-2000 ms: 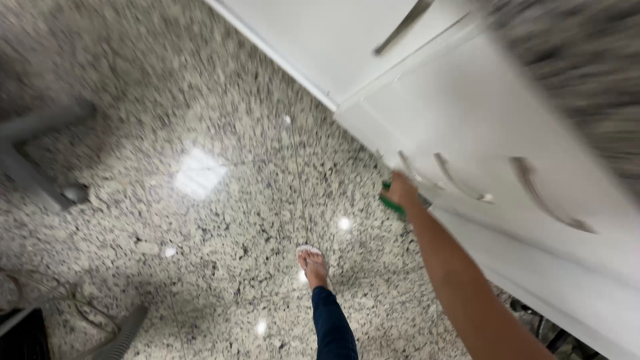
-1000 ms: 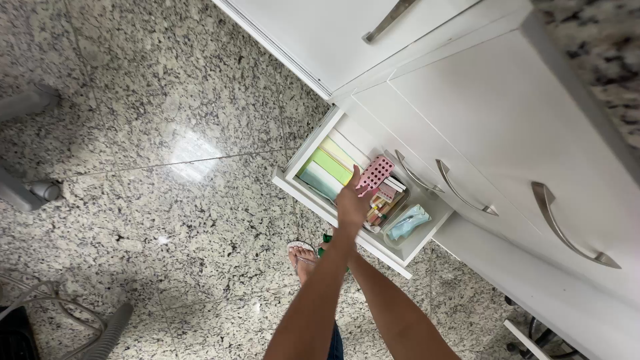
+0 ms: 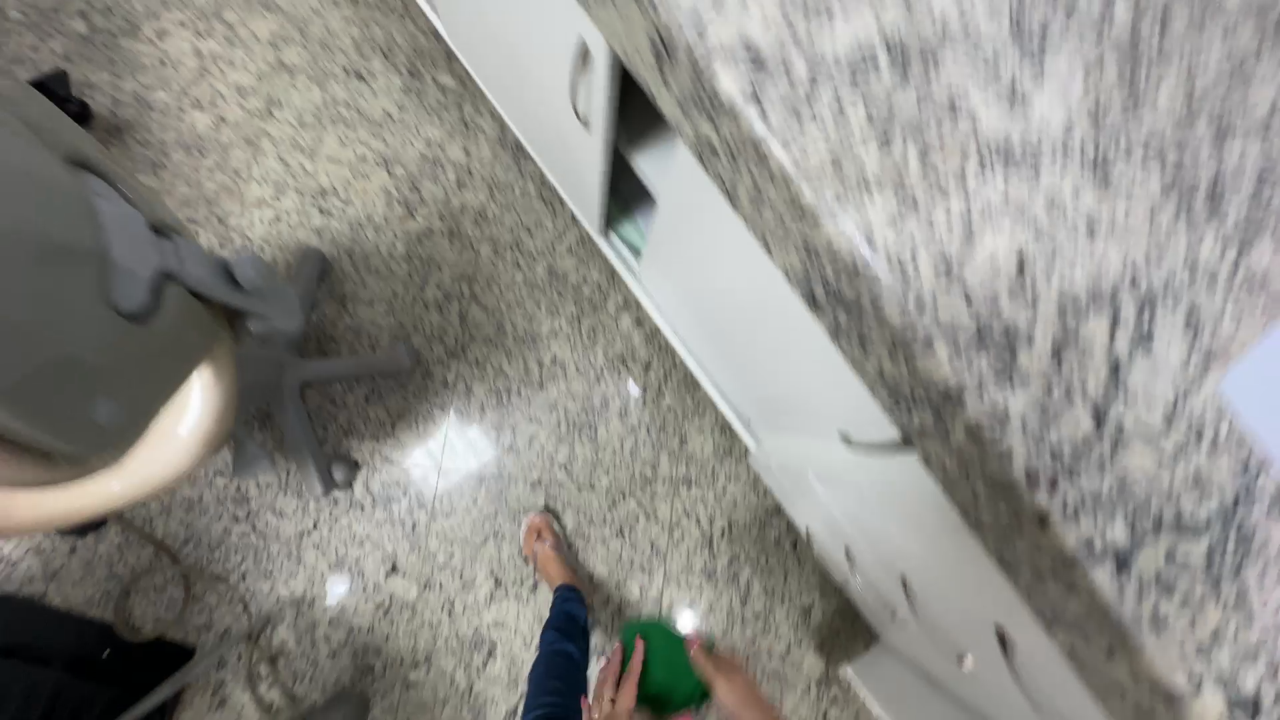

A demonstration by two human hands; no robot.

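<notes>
A green object (image 3: pixel 662 668), blurred and rounded, is held between both hands near the bottom edge of the head view. My left hand (image 3: pixel 615 685) lies on its left side with the fingers spread over it. On its right side, my right hand (image 3: pixel 725 680) grips it by the edge. Something pink shows just below it, partly cut off by the frame. What the green object is cannot be told.
White cabinets with drawers (image 3: pixel 880 560) run diagonally under a granite countertop (image 3: pixel 1000 250); one cabinet section (image 3: pixel 632 170) stands open. A grey swivel chair (image 3: pixel 100 300) is at left, with cables (image 3: pixel 180 580) on the speckled floor below. A foot (image 3: pixel 545 545) is left of the hands.
The drawer that stood open one second ago is shut. Both hands have left it and now hold the green object. The view has swung widely, bringing in the countertop and chair.
</notes>
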